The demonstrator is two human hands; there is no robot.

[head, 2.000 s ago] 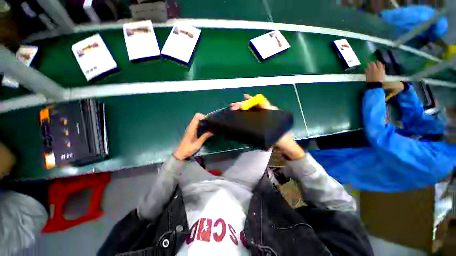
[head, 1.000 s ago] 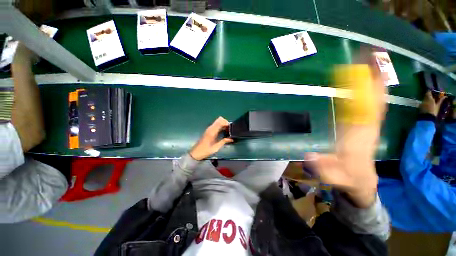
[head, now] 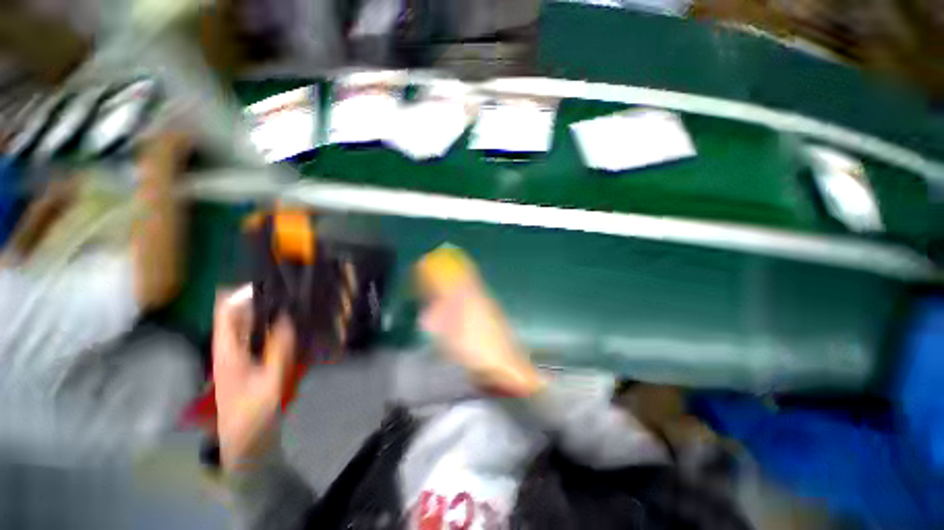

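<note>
The frame is blurred. The stack of black-and-orange sleeves (head: 336,295) is at the left of the ledge. My left hand (head: 248,362) is at its near left edge, with thumb and fingers around the dark edge of a sleeve (head: 266,285); blur hides whether that sleeve is apart from the stack. My right hand (head: 481,331), with yellow on the fingertips, is right of the stack, over the ledge's near side. It shows nothing held, and its fingers are too blurred to separate. The plain black box cannot be made out.
White-faced boxes (head: 633,139) lie spaced along the green belt (head: 735,176) beyond the pale rail (head: 580,217). A neighbour's bare arm (head: 160,223) reaches in at the left. Blue clothing (head: 921,352) shows at the right. A red stool (head: 202,411) is below the ledge at left.
The view has swung left. My left hand has gone from the black box to the sleeve stack. My right hand has come back from the far right. The black box has dropped out of sight.
</note>
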